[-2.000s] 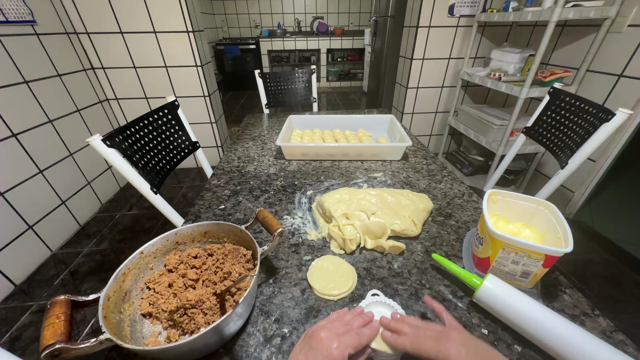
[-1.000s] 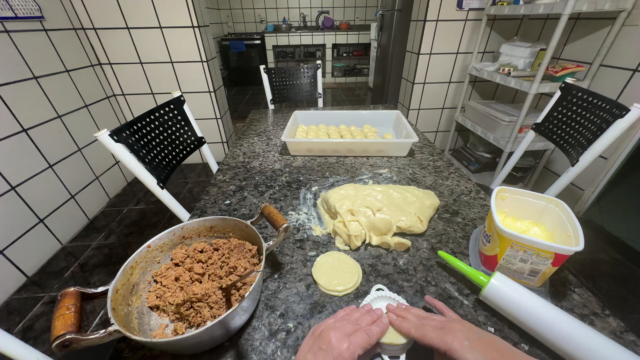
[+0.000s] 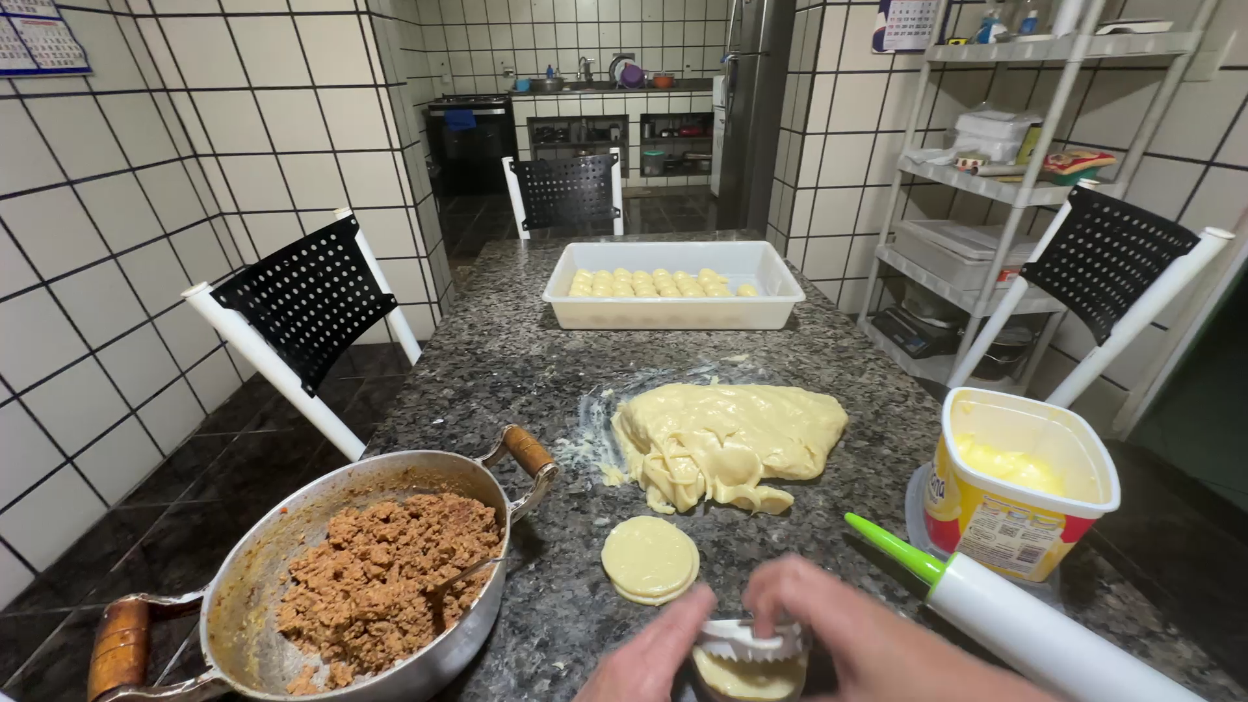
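Note:
At the near edge of the table my right hand grips a white scalloped plastic pastry mold, tilted up over a piece of dough. My left hand is at the mold's left side, fingers extended; whether it bears on the mold is unclear. Just beyond lie stacked dough discs. Behind them rests a large mass of pale dough with folded scraps at its front. On the left stands a metal pot of cooked ground filling, a utensil handle sticking out.
A white-and-green rolling pin lies at right beside an open tub of yellow spread. A white plastic tray with rows of small dough pieces stands farther back on the granite table. Chairs surround the table; a shelf rack stands at right.
Earlier both hands pressed flat over the mold and dough. Now the fingers have lifted and the mold is tilted up, showing the dough beneath.

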